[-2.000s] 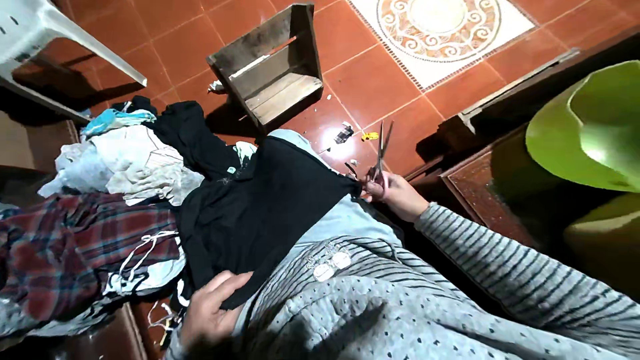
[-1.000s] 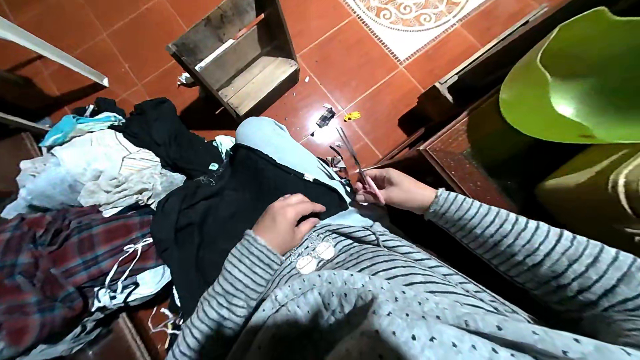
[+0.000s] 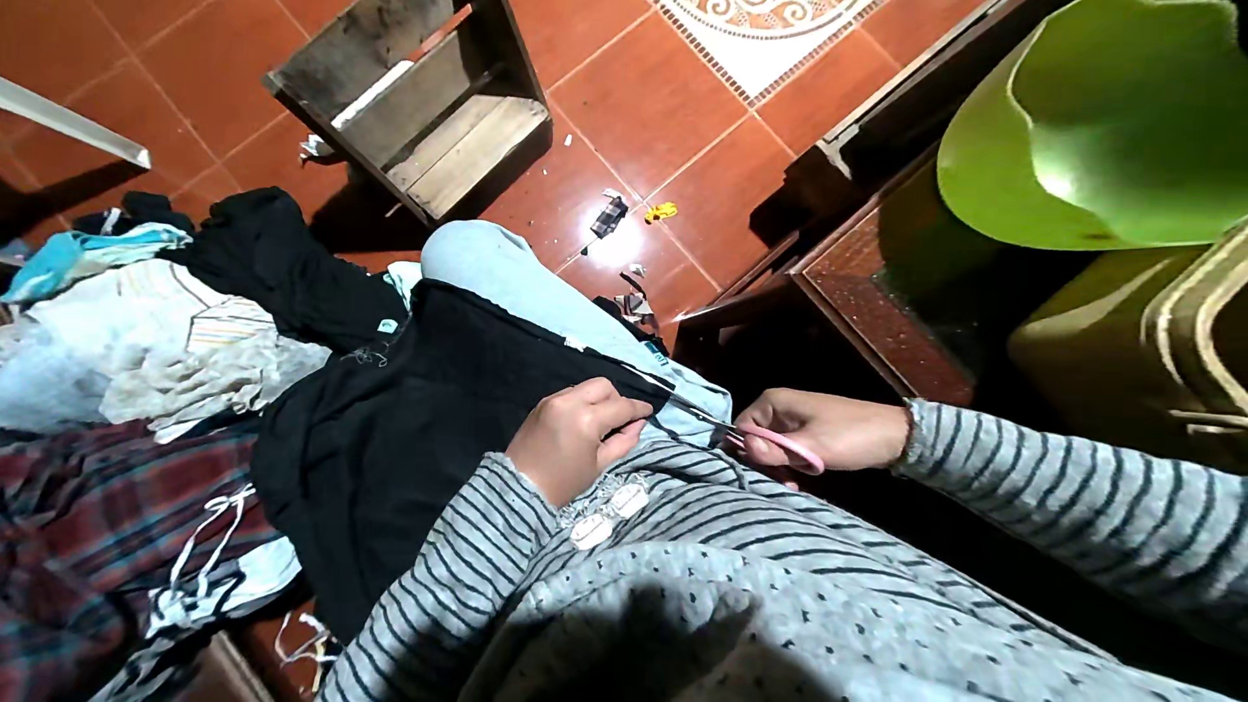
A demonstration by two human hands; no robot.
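Observation:
A black cloth garment point(image 3: 390, 419) lies spread over my lap, on light blue trousers point(image 3: 497, 268). My left hand point(image 3: 582, 436) pinches the garment near its right end, fingers bent on the fabric. In my right hand point(image 3: 814, 431) is a pair of scissors with pink handles point(image 3: 795, 450); the blades point left and meet the garment's edge beside my left fingertips. Whether the blades are parted is hard to tell. Both forearms are in striped grey sleeves.
Heaped clothes, among them a plaid garment point(image 3: 97, 497) and white cloths point(image 3: 166, 341), lie left. A wooden crate point(image 3: 468, 146) stands on the tiled floor near fabric scraps point(image 3: 609, 216). At right are a wooden furniture corner point(image 3: 877, 292) and a green plastic container point(image 3: 1102, 127).
My left hand has moved from the garment's lower edge to its right end, near the scissors. The scissors, pointing upward before, now point left with their blades at the cloth.

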